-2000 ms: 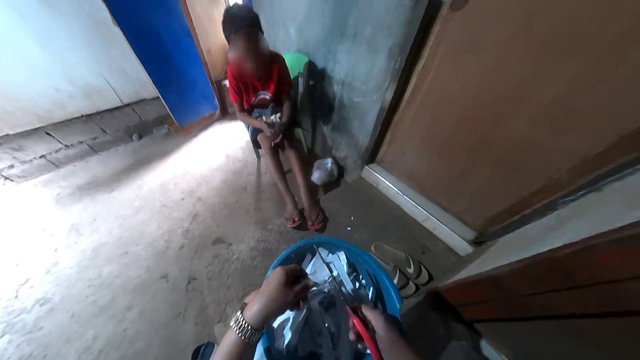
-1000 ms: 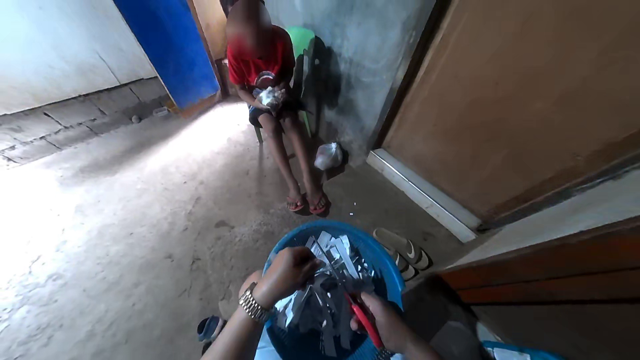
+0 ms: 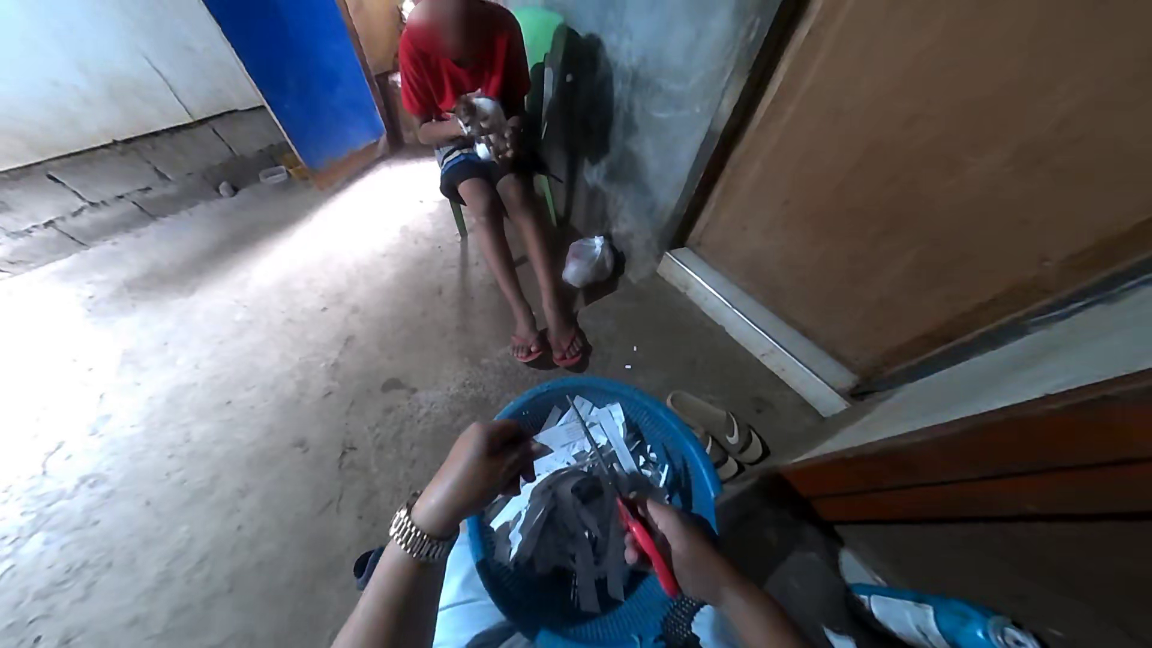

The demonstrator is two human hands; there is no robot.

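Observation:
My right hand [image 3: 670, 544] grips a pair of scissors with red handles [image 3: 650, 551], its blades apart and pointing up and left over a blue plastic basket [image 3: 706, 468]. Cut strips of white paper [image 3: 567, 436] and dark grey strips [image 3: 585, 531] fill the basket. At the basket's left side is my left hand [image 3: 486, 468], a metal watch on its wrist, fingers bent together above the strips; whether they pinch a small piece cannot be told.
Another person [image 3: 463, 72] in a red shirt sits on a green chair [image 3: 538, 34], holding something whitish. A tied plastic bag [image 3: 589, 261] lies beside the chair. Sandals [image 3: 720, 427] rest right of the basket, near a door sill [image 3: 756, 333]. A blue and white package [image 3: 936, 621] is at lower right.
The scissors' blades, partly hidden before, now stand apart over the strips. My left hand has moved away from them toward the basket's left rim. The seated person's hands have come up from the lap.

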